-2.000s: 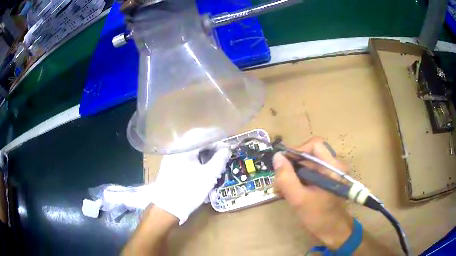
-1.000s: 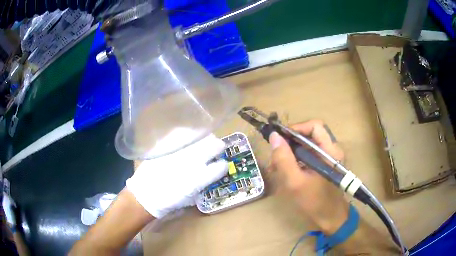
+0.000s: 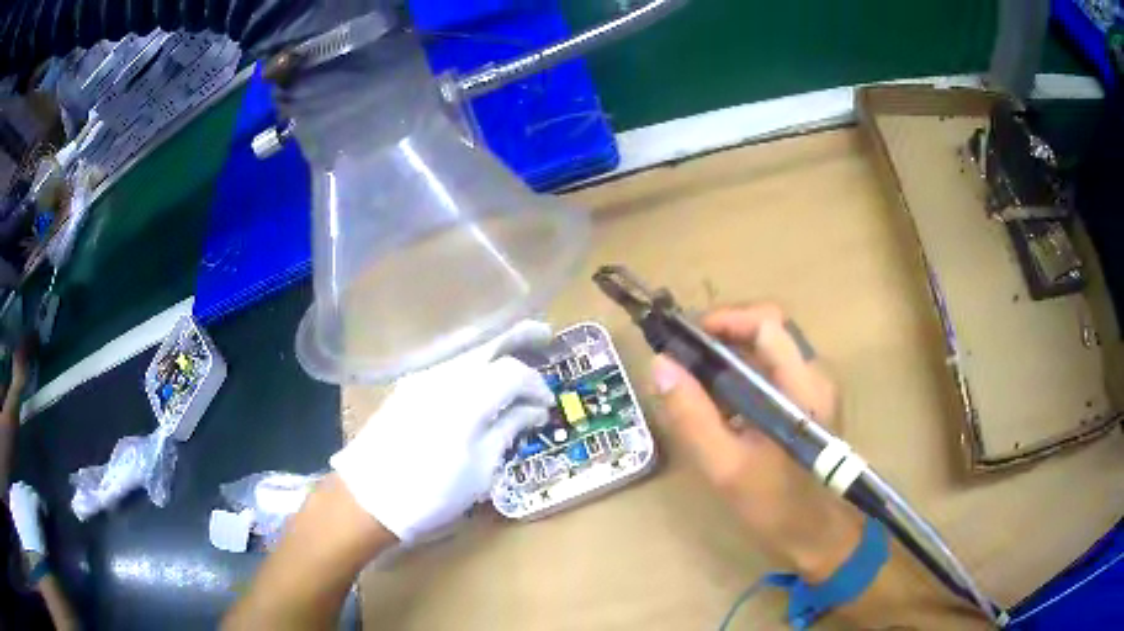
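The white plastic housing [image 3: 631, 441] lies open on the cardboard work sheet [image 3: 740, 271], with a green circuit board [image 3: 594, 414] inside bearing yellow, blue and black components. My left hand [image 3: 454, 434], in a white glove, rests on the housing's left side, its fingertips over the board; part of the hand is seen near the hood's rim. My bare right hand [image 3: 752, 431], with a blue wrist strap [image 3: 844, 579], holds the soldering iron [image 3: 740, 382] right of the housing. The iron's dark tip points up-left, clear of the board.
A clear fume extractor hood [image 3: 431, 259] hangs above the housing. A cardboard tray [image 3: 943, 296] with a dark iron stand [image 3: 1035, 210] is at right. A second open housing [image 3: 185, 380] and crumpled plastic bags [image 3: 130, 475] lie left. Another person's hands [image 3: 27, 524] show at the left edge.
The iron has moved off the board to the right, and the housing has turned. A second housing with a plastic bag and another person's hands now show at the left.
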